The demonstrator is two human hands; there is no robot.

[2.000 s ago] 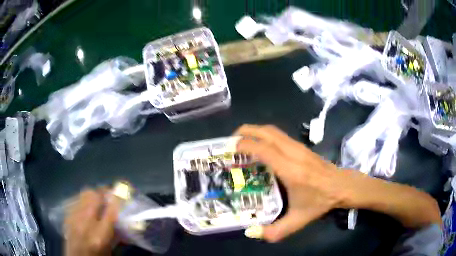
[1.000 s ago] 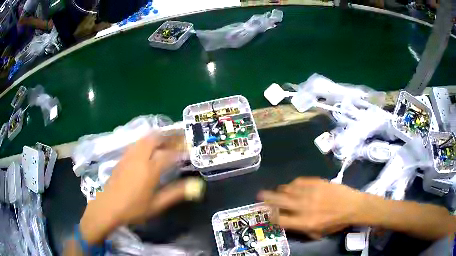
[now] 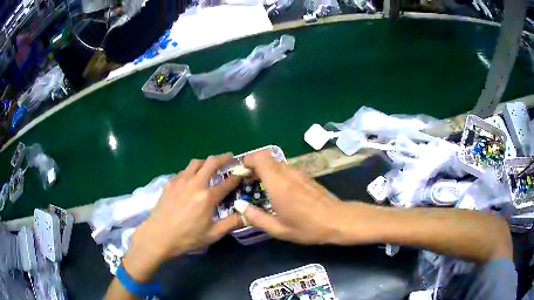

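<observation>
An open white outlet housing [image 3: 254, 190] with a circuit board and wires inside sits at the belt's near edge, on top of another housing. My left hand [image 3: 190, 205] is over its left side and my right hand [image 3: 290, 202] over its right side. The fingertips of both hands, with pale finger cots, meet over the inner parts; what they pinch is hidden. A second open housing [image 3: 293, 283] lies nearer to me, cut off by the bottom edge of the picture.
A green conveyor belt [image 3: 351, 64] carries an open housing [image 3: 166, 81] and a bagged cord [image 3: 243, 71]. Bagged cords [image 3: 404, 158] and open housings [image 3: 485, 145] lie at the right. White units [image 3: 47, 234] stand at the left. A grey post [image 3: 500, 64] rises at the right.
Both hands have come together over the stacked housing; my right hand left the nearer one. The view has shifted, and the housing on the belt sits further left and lower in the picture.
</observation>
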